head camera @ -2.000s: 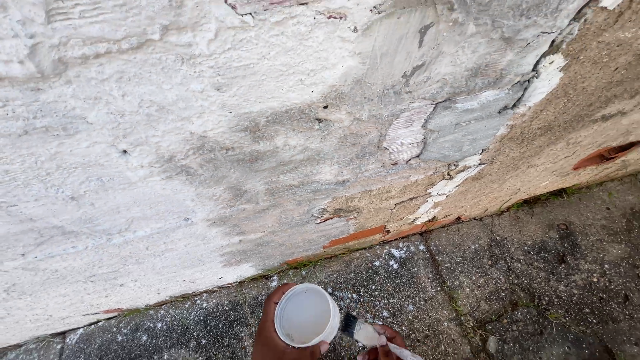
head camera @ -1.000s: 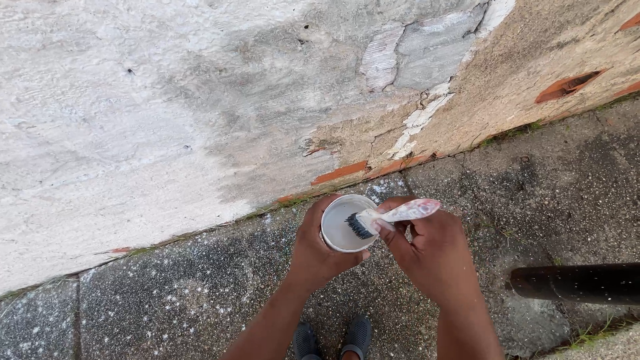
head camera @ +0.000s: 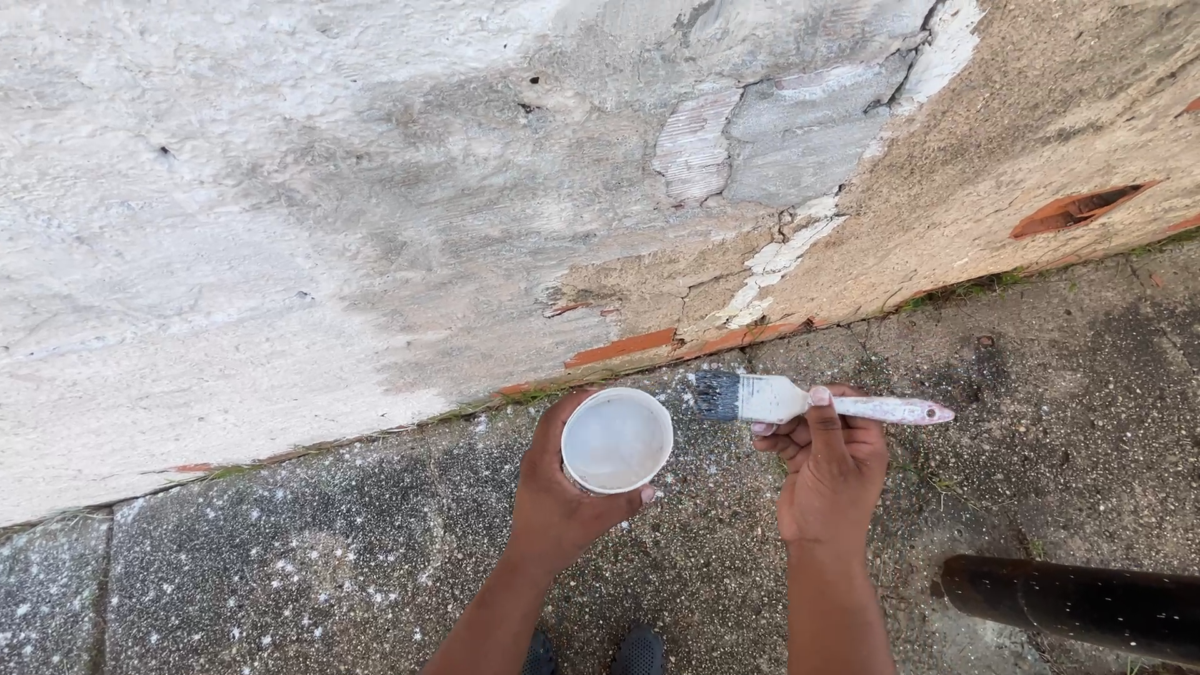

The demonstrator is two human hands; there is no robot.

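Note:
My left hand (head camera: 567, 492) is wrapped around a round white plastic tub (head camera: 617, 441) with whitish liquid in it. To its right, my right hand (head camera: 830, 469) grips the handle of a paintbrush (head camera: 773, 400) between thumb and fingers. The brush lies level, its dark wet bristles pointing left at the tub, just apart from the rim. Above both hands is a plastered wall (head camera: 469, 206), white at the left, greyish in the middle and bare tan at the right, with cracked and peeling patches.
Exposed red brick (head camera: 621, 348) and thin grass (head camera: 966, 289) line the wall's foot. Rough concrete paving (head camera: 328, 553), speckled with white drops, runs below. A dark round pole (head camera: 1078, 600) stands at the lower right. My shoes (head camera: 639, 652) show at the bottom edge.
The brush was in the tub one second ago; it is now out, held to the right of it. My right hand has turned, palm more upward.

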